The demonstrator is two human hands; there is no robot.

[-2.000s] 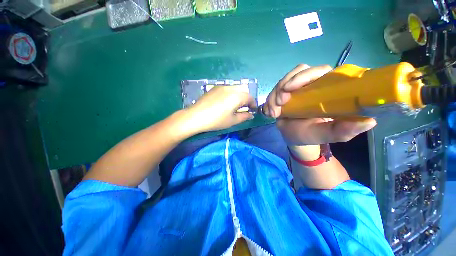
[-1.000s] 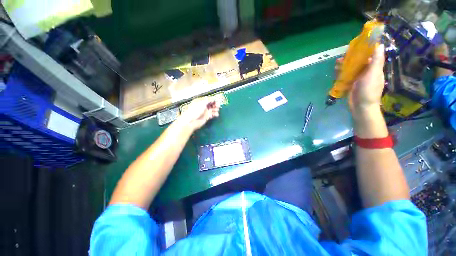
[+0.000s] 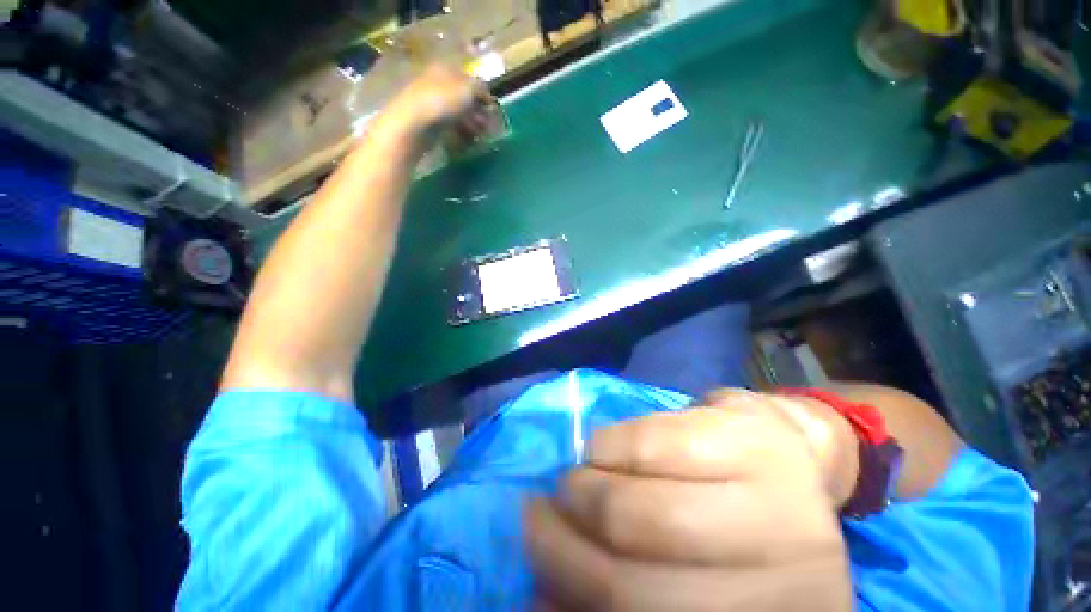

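Observation:
The phone body (image 3: 517,281) lies flat on the green mat in front of me, its open side up with a pale rectangle in its middle. No hand touches it. My left hand (image 3: 440,105) is stretched out to the far edge of the mat, over the screw trays and the wooden board's edge; its fingers are curled, and what they may hold is hidden. My right hand (image 3: 706,502) is large and blurred, close to the camera above my lap, with curled fingers; I cannot tell if it holds anything. The tweezers (image 3: 743,167) lie right of the phone.
A white card with a dark square (image 3: 644,117) lies on the far mat. A thin pale strand (image 3: 467,199) lies beyond the phone. A small black fan (image 3: 203,263) stands left. The yellow-black soldering station (image 3: 1011,117) is far right, the parts tray (image 3: 1053,395) lower right.
My right hand has let go of the yellow screwdriver, which is out of view, and has come back close to the camera. My left hand stays at the trays. The view has shifted.

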